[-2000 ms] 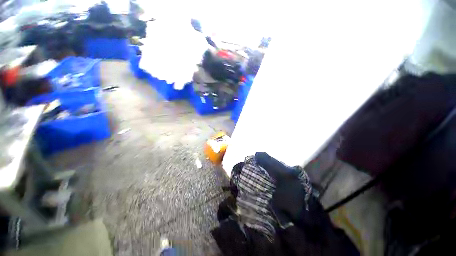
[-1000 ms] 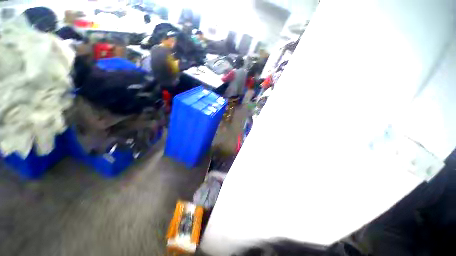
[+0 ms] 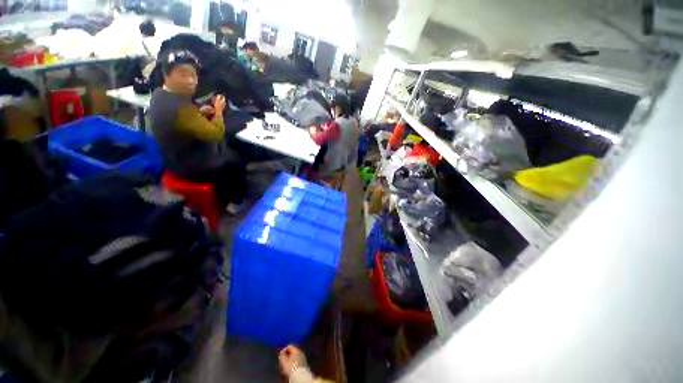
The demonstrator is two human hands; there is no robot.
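Note:
A large bright blue turnover crate (image 3: pixel 288 258) stands upturned on the floor in front of me, its ribbed underside on top. One hand, apparently my right hand (image 3: pixel 293 360), is small and cut off at the bottom edge, just below the crate's near corner. Its fingers look curled; I cannot tell whether it touches or holds anything. My other hand is out of the picture. A big heap of dark garments (image 3: pixel 105 254) with pale checked patches lies to the left of the crate.
A person (image 3: pixel 183 123) sits on a red stool (image 3: pixel 193 196) beyond the crate, by a white worktable (image 3: pixel 281 138). Another person (image 3: pixel 338 138) is at its far end. An open blue crate (image 3: pixel 105 149) stands left. Metal shelving (image 3: pixel 479 191) with bagged garments and a red crate (image 3: pixel 397 295) line the right.
The upturned crate and seated person appear nearer and larger. The white heap and orange box have left the view. The shelving interior now shows on the right, and a hand has appeared at the bottom.

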